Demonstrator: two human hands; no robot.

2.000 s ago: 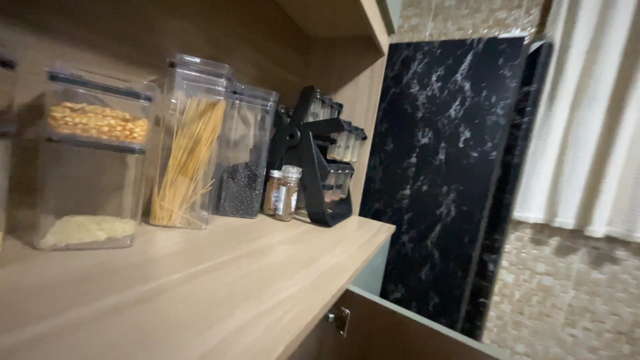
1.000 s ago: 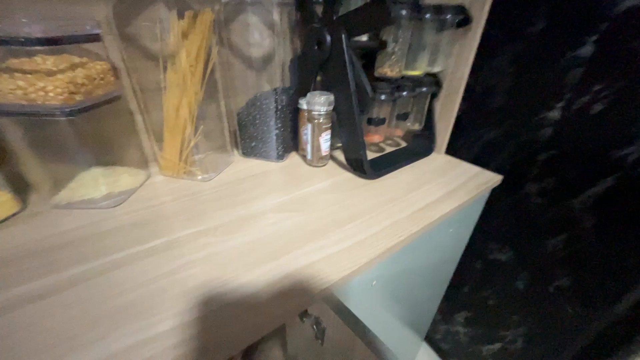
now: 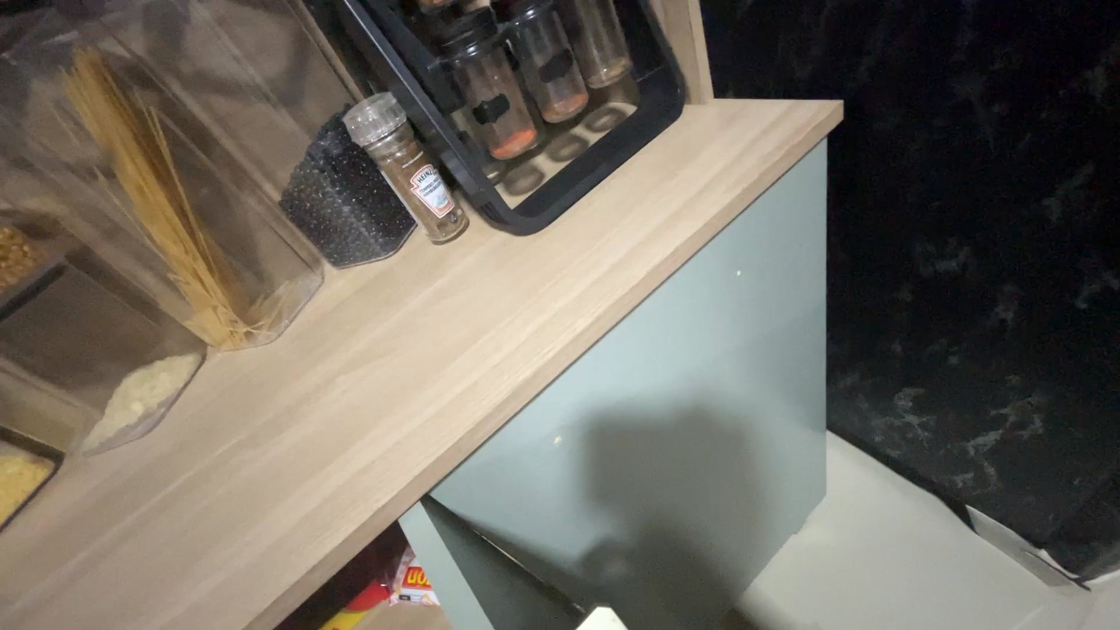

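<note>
Neither of my hands shows in the head view. A small glass Heinz spice shaker (image 3: 409,171) with a clear cap stands on the wooden counter (image 3: 455,350), beside the black spice rack (image 3: 604,179). Spice jars (image 3: 494,101) with dark lids sit in the rack. To the left of the shaker is a clear container of black beans or similar dark grains (image 3: 346,192). A tall clear container of spaghetti (image 3: 162,201) stands farther left, near a container with pale grains (image 3: 144,398) in its bottom.
Below the counter is a pale green cabinet panel (image 3: 700,332) bearing a shadow. Packaged goods (image 3: 413,582) lie inside an open compartment at the bottom. A black marble-patterned panel (image 3: 971,262) stands at the right, above a pale floor (image 3: 857,542).
The view has moved closer and tilted down toward the counter's end. The cabinet's inside with packages now shows below the counter, where the earlier frames show a door with a handle or lock.
</note>
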